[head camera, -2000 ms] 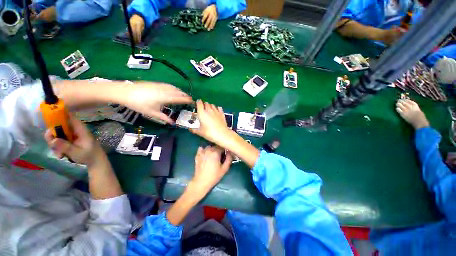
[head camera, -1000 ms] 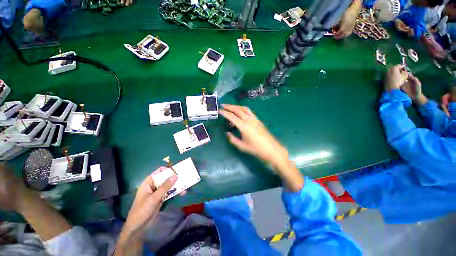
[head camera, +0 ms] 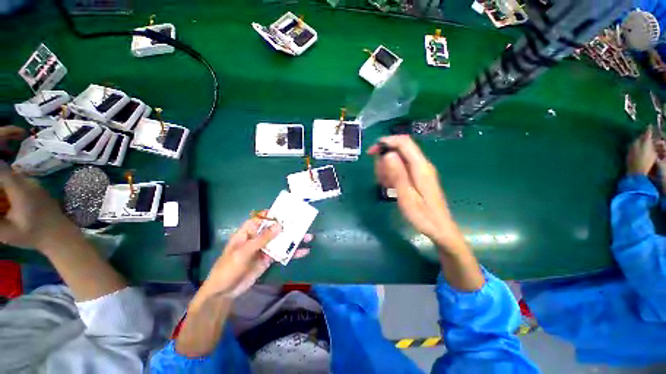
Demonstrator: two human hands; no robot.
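My left hand (head camera: 245, 256) holds a white device housing (head camera: 291, 225) tilted, its plain white face up, with a gold-orange flex cable at its left edge. My right hand (head camera: 412, 182) is raised over the bench to the right, with a small dark piece (head camera: 383, 149) at its fingertips. A small black and white thing (head camera: 390, 193) is partly hidden behind that hand. Beyond my left hand lies a half-assembled unit (head camera: 314, 184). Two more housings lie farther back, one at the left (head camera: 280, 139) and one at the right (head camera: 337, 139), which looks stacked.
At left are a heap of housings (head camera: 80, 139), a screw dish (head camera: 86, 196), a black adapter (head camera: 183, 218) and a neighbour's arm (head camera: 58, 248). A black cord (head camera: 213, 80) loops behind. A wrapped post (head camera: 504, 77) and plastic bag (head camera: 391, 98) stand beyond my right hand.
The view has shifted. My left hand still holds the housing, now turned more upright. My right hand has moved away from the stacked housing and lifted, with a dark piece at its fingertips.
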